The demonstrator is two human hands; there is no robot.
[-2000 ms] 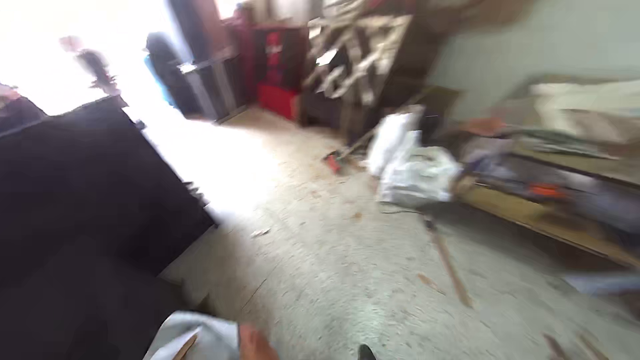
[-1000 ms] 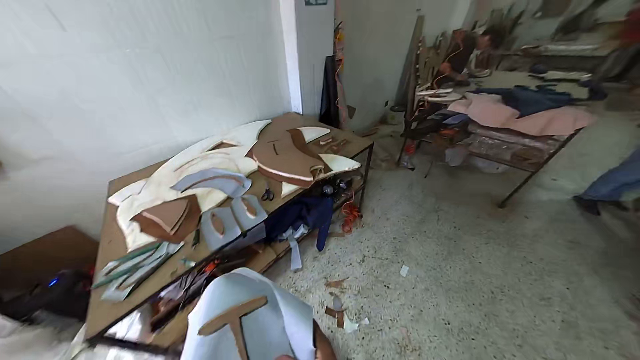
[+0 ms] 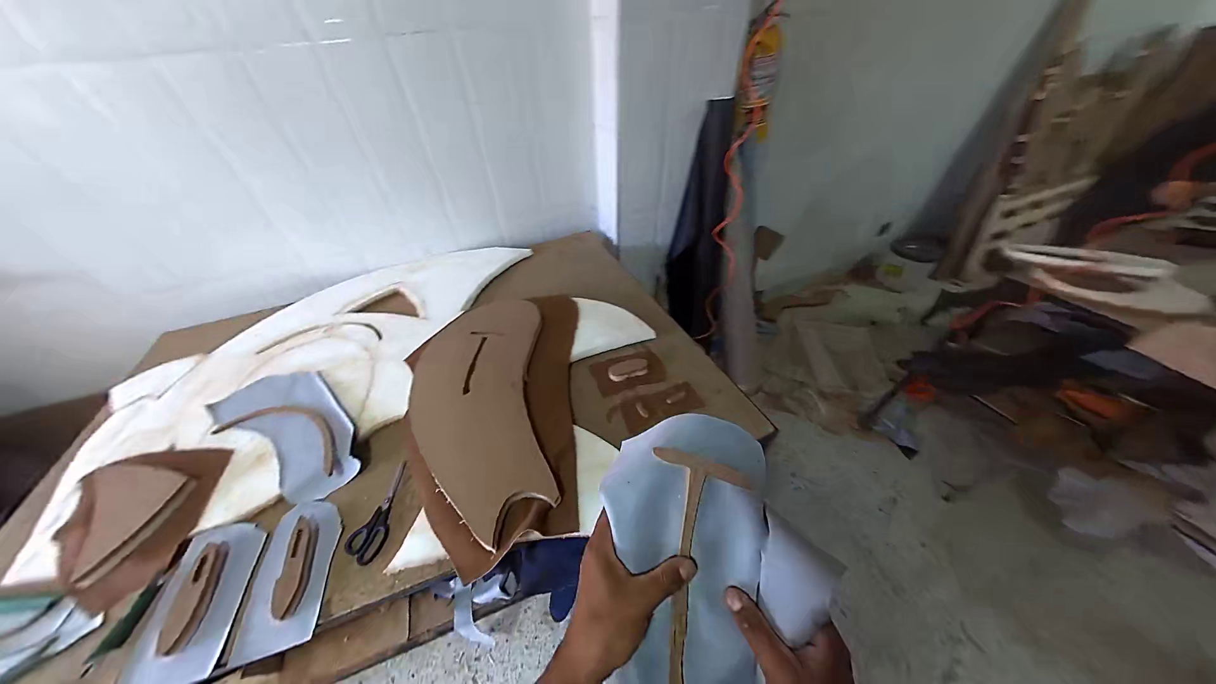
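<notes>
My left hand [image 3: 622,598] grips the left edge of a light blue-grey fabric piece [image 3: 727,560], its thumb on a brown T-shaped strip [image 3: 693,503] lying on the fabric. On the right side my right hand [image 3: 793,646] holds the same piece, near a folded grey flap [image 3: 793,575]. Beyond them, on the worktable, lie brown leather pieces [image 3: 475,408] over cream foam shapes [image 3: 361,304]. Dark-handled scissors [image 3: 375,522] rest beside grey pieces with brown ovals [image 3: 299,565] and a curved grey piece [image 3: 294,427].
The wooden worktable [image 3: 608,275] stands against a white wall. Past its right corner are a fabric roll [image 3: 739,285], an orange coiled hose [image 3: 730,190] and scraps on the floor [image 3: 826,380]. At right, a cluttered stand holds hides and wooden frames [image 3: 1092,266].
The view has swung from the open floor to the worktable, which is now nearer. Both hands now show on the blue-grey piece, where one second ago only fingers showed at its lower edge.
</notes>
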